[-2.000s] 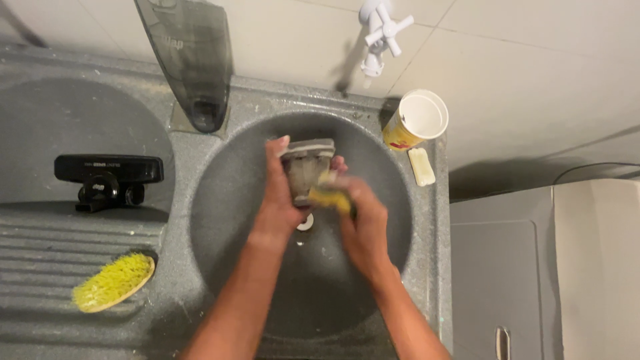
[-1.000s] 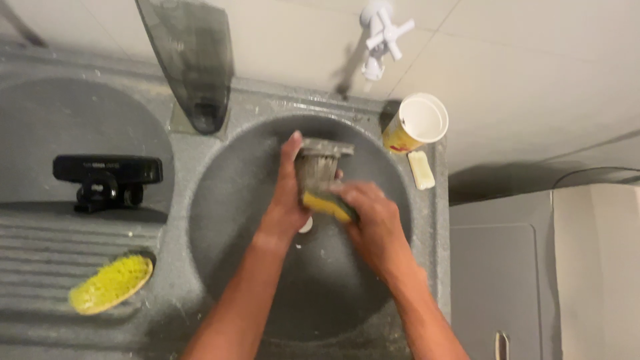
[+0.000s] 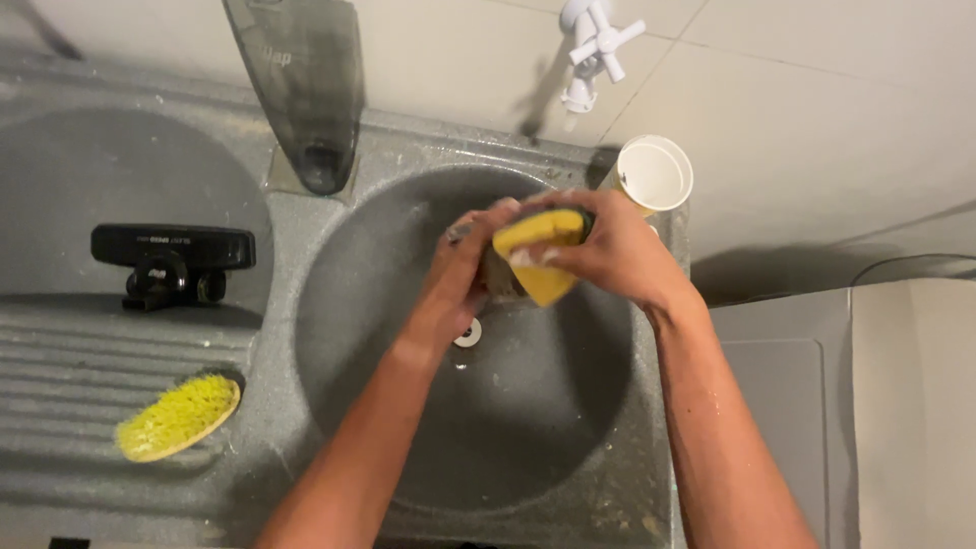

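Observation:
Over the round grey sink basin (image 3: 488, 442), my left hand (image 3: 461, 267) grips a greyish, dirty-looking part (image 3: 502, 280), perhaps a vacuum filter; the hands and sponge hide much of it. My right hand (image 3: 602, 240) holds a yellow sponge (image 3: 543, 236) with a dark scouring side, pressed on or just over that part. Below the left hand shows the white drain (image 3: 468, 333). A translucent dark vacuum canister (image 3: 305, 84) stands behind the basin, to the left.
A black vacuum floor head (image 3: 174, 248) lies in the left basin. On the ribbed drainboard rests a yellow-bristled brush (image 3: 179, 418). A white tap (image 3: 602, 46) juts from the wall; a white-and-yellow tub (image 3: 654, 174) stands at the back right corner. A grey appliance (image 3: 778, 412) adjoins the sink.
The sponge has risen from the part's lower end to its upper right side, with my right hand now higher. The grey part's wide rim, seen before, is now mostly covered.

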